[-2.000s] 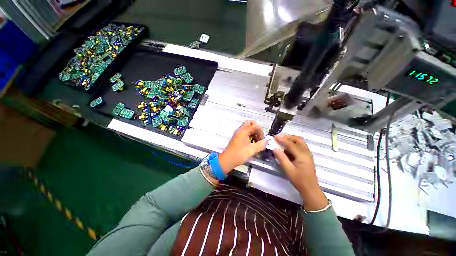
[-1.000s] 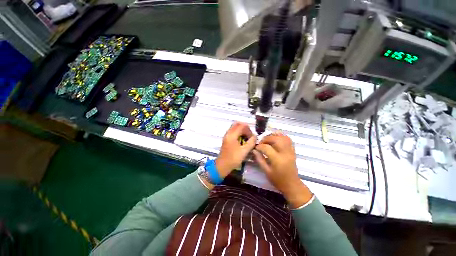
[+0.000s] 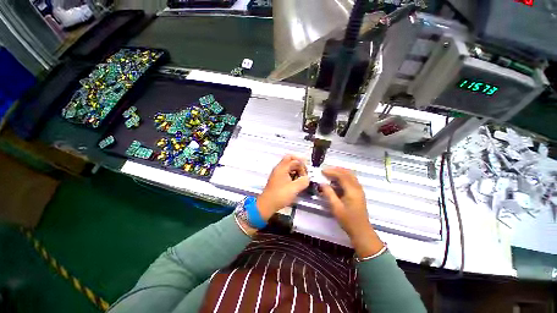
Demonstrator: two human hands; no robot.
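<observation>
My left hand (image 3: 284,186) pinches a small circuit board, mostly hidden by the fingers; a bit of yellow and dark shows at the fingertips. My right hand (image 3: 345,198) holds a small white plastic part (image 3: 317,175) against it. The two hands meet just below the dark tip of the machine head (image 3: 318,153). Whether the tip touches the piece cannot be told. Loose green boards (image 3: 194,136) lie in the black tray (image 3: 146,98) at the left. White plastic parts (image 3: 510,171) are piled at the right.
A second, fuller board tray (image 3: 110,88) stands farther left. The grooved metal base (image 3: 391,202) lies under the hands. A digital counter (image 3: 479,88) and a shiny metal cone (image 3: 305,27) hang near the head. Black cables (image 3: 446,208) run down right of the base. A yellow-green strip (image 3: 387,166) lies on it.
The counter's last digits have gone from 72 to 73. The view has shifted. The fingers of both hands have moved slightly apart, showing more of the white part.
</observation>
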